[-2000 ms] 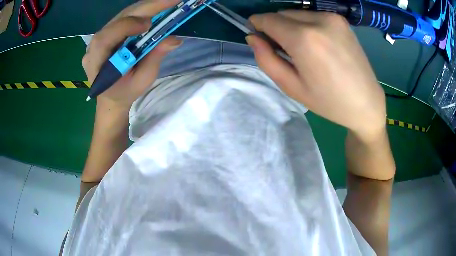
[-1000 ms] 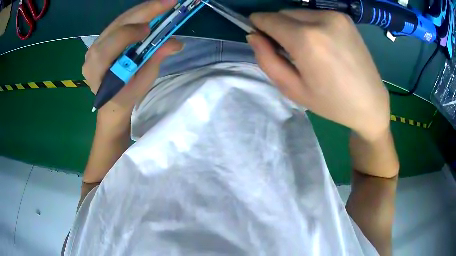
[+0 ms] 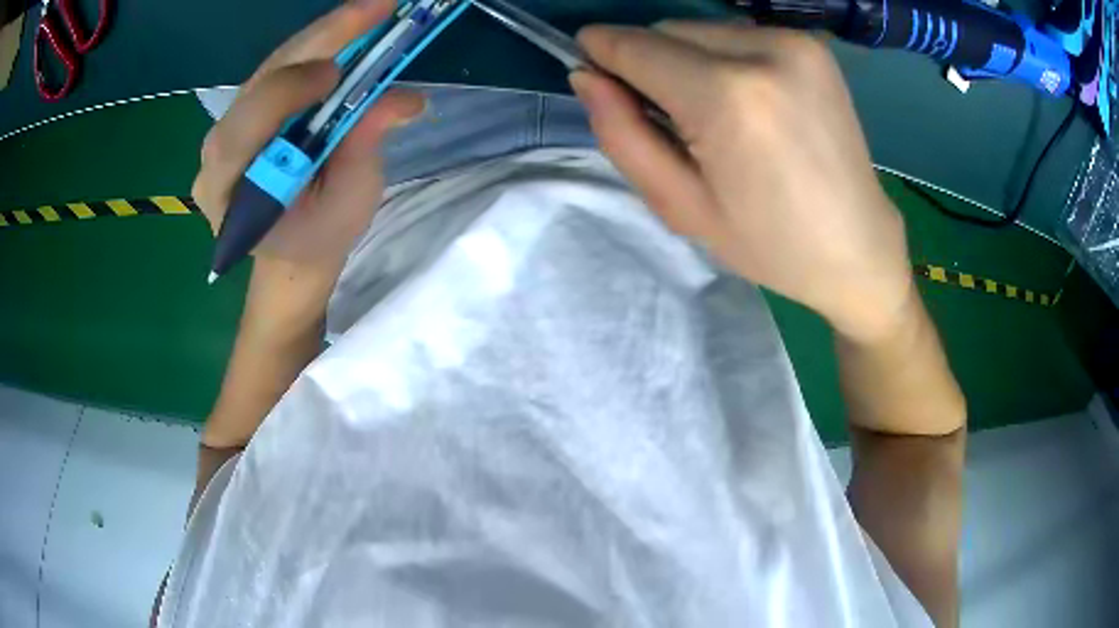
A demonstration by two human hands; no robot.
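My left hand [image 3: 307, 147] holds a light blue handle housing [image 3: 282, 169] with its open side showing. Its black tip [image 3: 249, 223] points down and to the left. Silvery and dark internal parts [image 3: 374, 71] lie in the open shell. The far end of the housing is cut off by the top edge. My right hand [image 3: 749, 160] holds metal tweezers [image 3: 528, 31] like a pen. Their points reach the upper part of the open housing near the top edge. Whether they grip a part there cannot be told.
A blue-and-black electric screwdriver [image 3: 951, 41] lies at the upper right, with a black cord [image 3: 1025, 190]. A small white piece [image 3: 957, 79] is beside it. Red-handled scissors [image 3: 55, 55] lie at the upper left. A clear plastic bag [image 3: 1095, 202] is at the right edge of the green mat.
Both hands, the housing and the tweezers have shifted slightly left. The black tip has tilted further downward than two seconds ago. Both grips are the same.
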